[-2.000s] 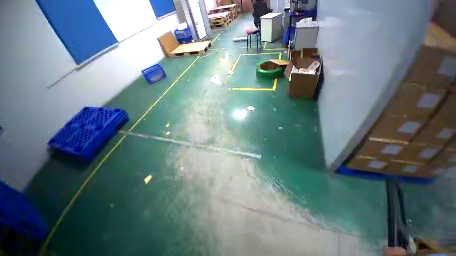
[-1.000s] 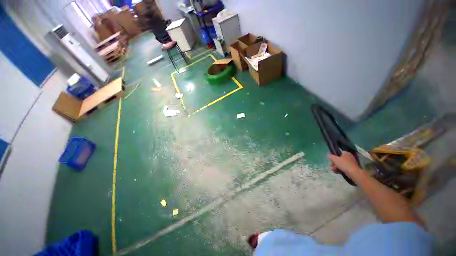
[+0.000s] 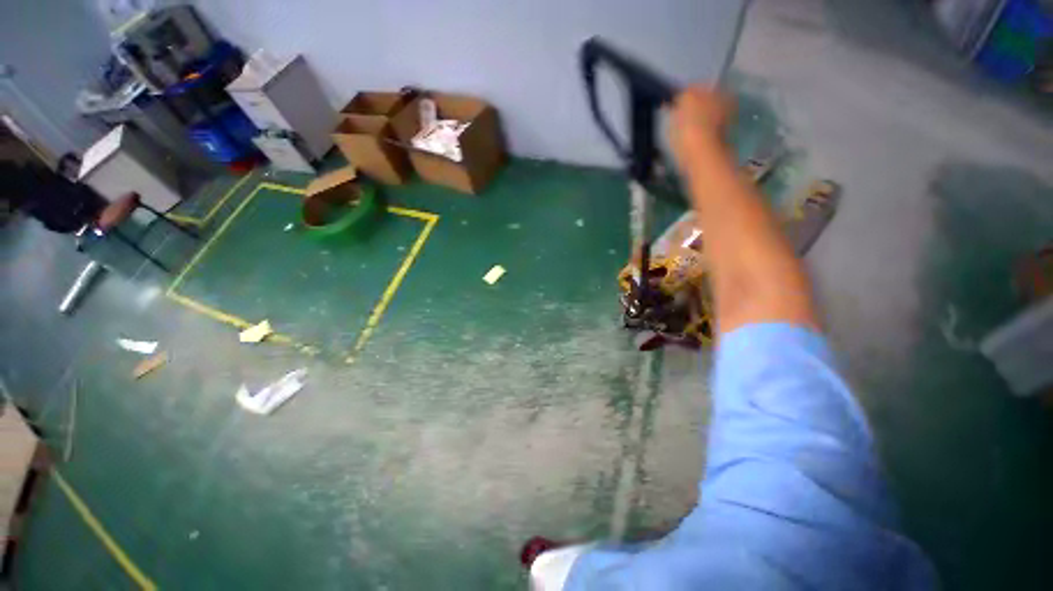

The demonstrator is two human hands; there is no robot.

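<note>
My right hand (image 3: 701,116) is closed around the black loop handle (image 3: 633,110) of a pallet truck, my arm stretched out in a light blue sleeve. The handle's shaft runs down to the truck's yellow-orange body (image 3: 681,283), which stands low on the floor to the right of centre. Part of the truck is hidden behind my forearm. Its forks point up and to the right, partly covered. My left hand is out of the picture.
Open brown cartons (image 3: 456,144) stand by the wall, one with white material inside. A green ring-shaped object (image 3: 343,216) lies within yellow floor lines. White cabinets (image 3: 283,104) and a chair (image 3: 121,214) are upper left. Paper scraps (image 3: 271,393) lie on the floor. A pale object (image 3: 1022,346) is at right.
The view has swung right and down. The pallet truck and my outstretched arm are now more fully in view, the handle higher in the picture. The blue pallets and crate have left the view.
</note>
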